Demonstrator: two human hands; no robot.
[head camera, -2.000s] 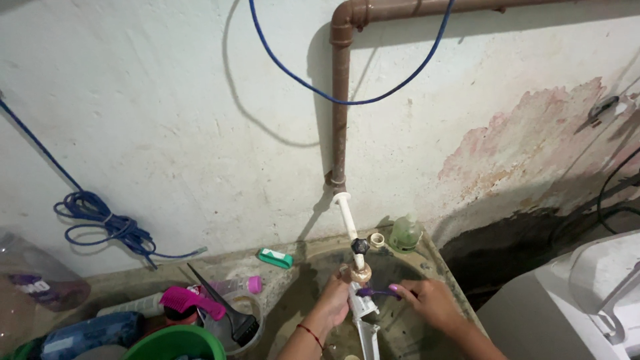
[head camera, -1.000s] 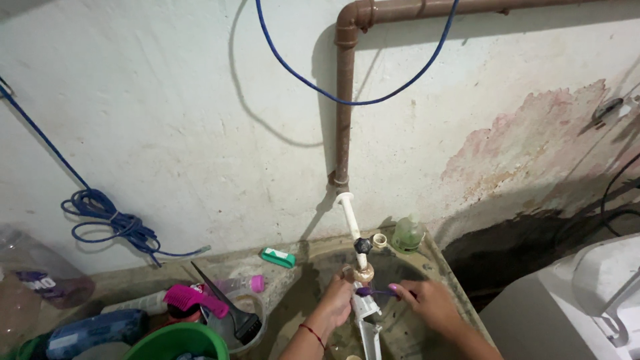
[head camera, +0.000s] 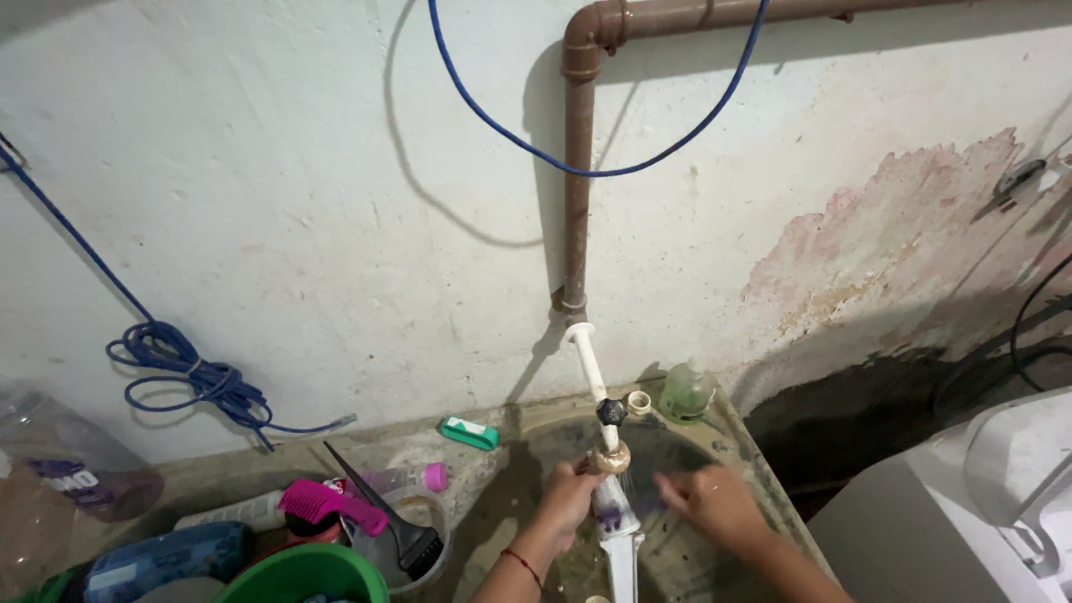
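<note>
Under the outlet of a white plastic tap (head camera: 610, 435) with a black knob, my left hand (head camera: 569, 502) grips the upper end of a long white plastic part (head camera: 620, 557). Water runs over that part, which has purple marks near its top. My right hand (head camera: 712, 504) is to the right of the part, apart from it, with its fingers curled and blurred. A faint purple shape shows beside its fingertips; whether the hand holds it I cannot tell. Below both hands lies the basin of a worn concrete sink (head camera: 687, 448).
Left of the basin are a pink comb (head camera: 331, 505), a black tint brush (head camera: 416, 548) on a clear tub, a green bowl (head camera: 310, 569) and several bottles. A green brush-like item (head camera: 470, 433), a white ring (head camera: 639, 403) and a greenish bottle (head camera: 687, 392) line the back ledge.
My right hand, earlier close to the white part with a purple-handled item, has moved slightly away to the right. My left hand stays at the part's upper end.
</note>
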